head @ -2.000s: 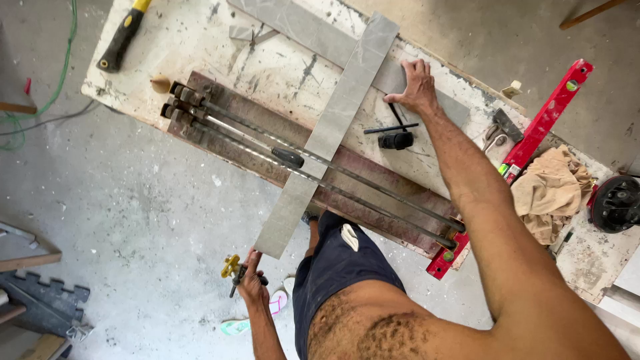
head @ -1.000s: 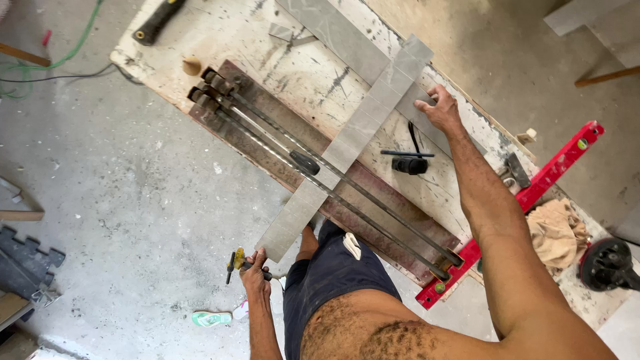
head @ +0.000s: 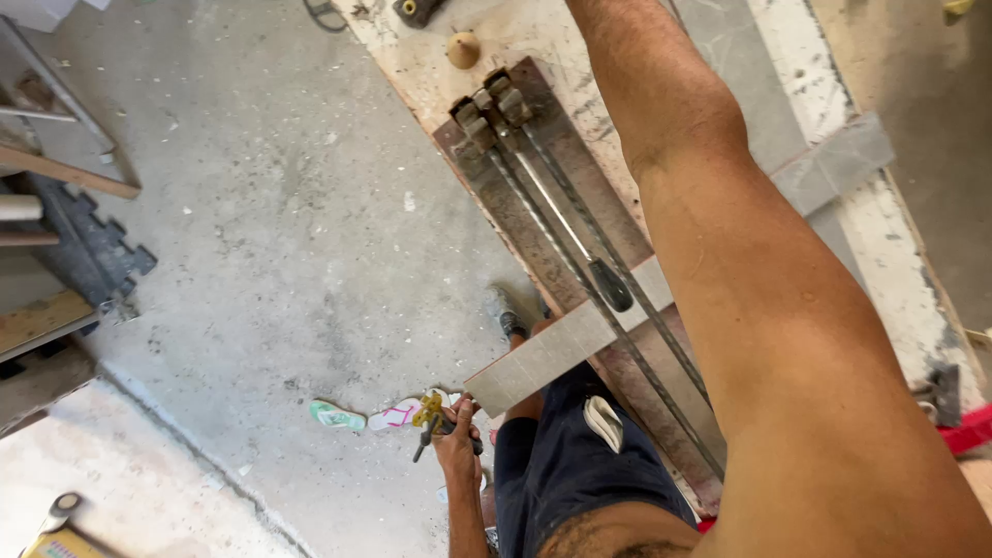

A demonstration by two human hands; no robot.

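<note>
My left hand [head: 459, 435] is closed around a dark-handled tool with a yellow head [head: 431, 408], close to the near end of a long grey tile strip [head: 542, 353]. The strip lies across a manual tile cutter [head: 570, 263], under its two rails. The cutter's black lever handle [head: 612, 285] rests along the rails above the strip. My right arm crosses over the bench and the strip; the right hand is beyond the top edge.
The cutter lies on a paint-spattered workbench [head: 883, 232], beside a wooden cone [head: 463, 49] and another grey tile [head: 721, 62]. Flip-flops [head: 338, 415] lie on the floor. A red spirit level [head: 965, 430] shows at the right, a yellow case [head: 62, 542] at lower left.
My right hand has left the far part of the strip and gone out of view, its arm now stretched over the bench. My left hand remains by the strip's near end. The view has shifted.
</note>
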